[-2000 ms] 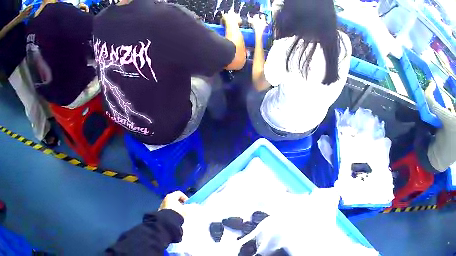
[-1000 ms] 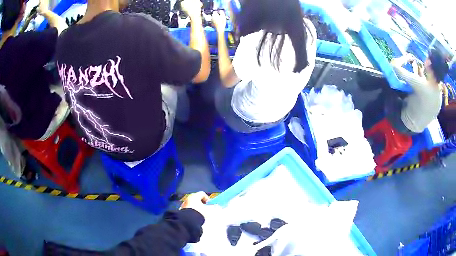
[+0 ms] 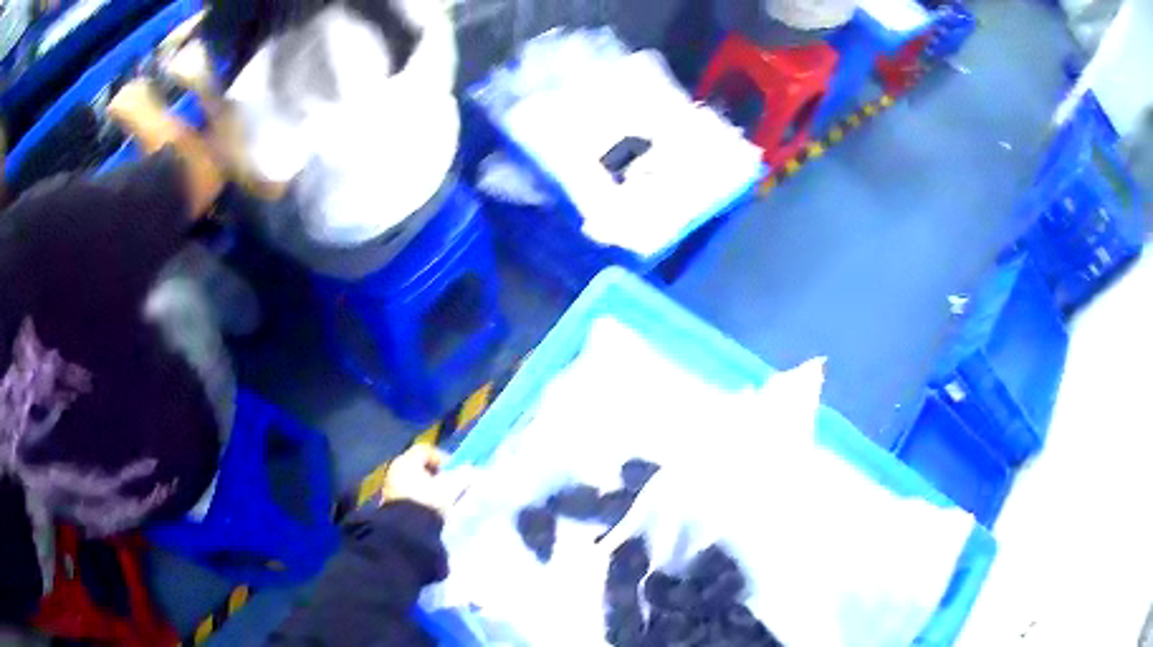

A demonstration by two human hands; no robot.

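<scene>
A blue plastic tray [image 3: 727,344] with a raised rim is in front of me, tilted across the lower picture. A bright white liner sheet [image 3: 594,398] covers its inside, with a raised creased flap at the right. Black moulded parts [image 3: 693,594] lie loose on the liner, several heaped at the bottom edge and a few above them. My left hand [image 3: 417,478], in a dark sleeve, holds the tray's left rim; its fingers are blurred and overexposed. My right hand is not in view.
Seated workers are at the left, on blue stools [image 3: 436,316] and a red stool [image 3: 108,588]. A lined tray [image 3: 677,209] with a small black object stands ahead. Blue crates [image 3: 1012,341] stand at the right beyond the blue floor [image 3: 809,278].
The view has swung right, so the workers have shifted left and the right-hand crates show. More black parts are visible in the tray. My left hand has stayed on the rim.
</scene>
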